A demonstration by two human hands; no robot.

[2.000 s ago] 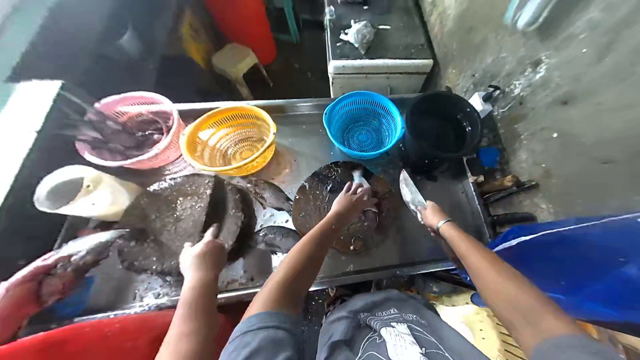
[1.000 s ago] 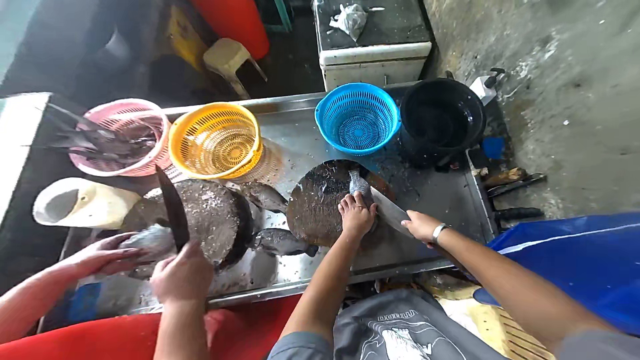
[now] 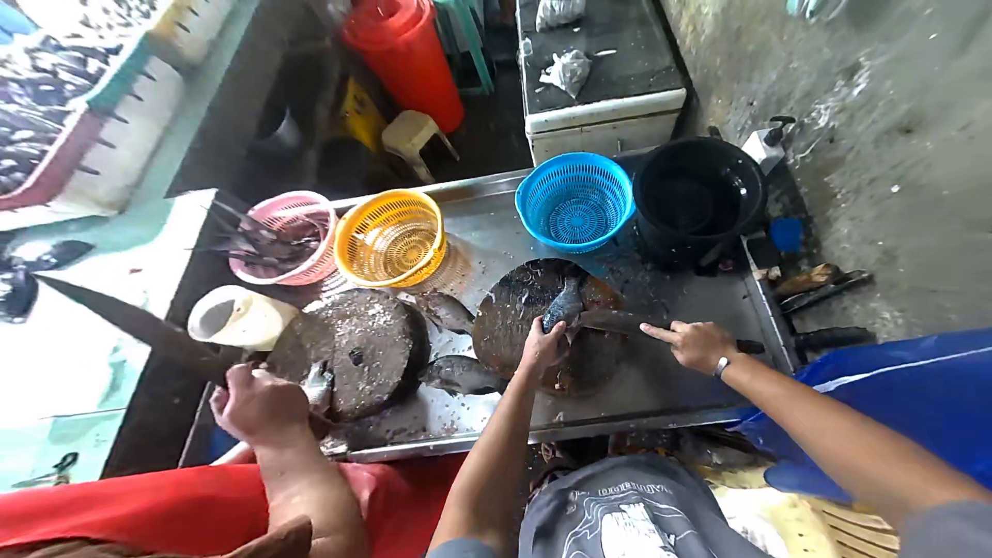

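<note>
My left hand (image 3: 547, 344) holds a small grey fish (image 3: 566, 302) down on a round wooden chopping block (image 3: 504, 333). In my right hand (image 3: 694, 346) is a knife (image 3: 616, 320), its handle under my palm and my index finger stretched along it; the blade reaches the fish's side over the block. Two whole fish, one (image 3: 448, 311) above the other (image 3: 461, 375), lie on the metal table between this block and a second round block (image 3: 376, 349).
A co-worker's hand (image 3: 260, 403) at left raises a large knife (image 3: 132, 322) near another fish (image 3: 318, 386). Behind the blocks stand a pink basket (image 3: 329, 260), a yellow basket (image 3: 349, 267), a blue basket (image 3: 577, 246) and a black bucket (image 3: 659, 240). A white container (image 3: 267, 318) lies at left.
The co-worker's knife has moved out to the left, off the second block. My left hand stays on the fish, while my right hand with the knife sits a little farther from it than one second ago.
</note>
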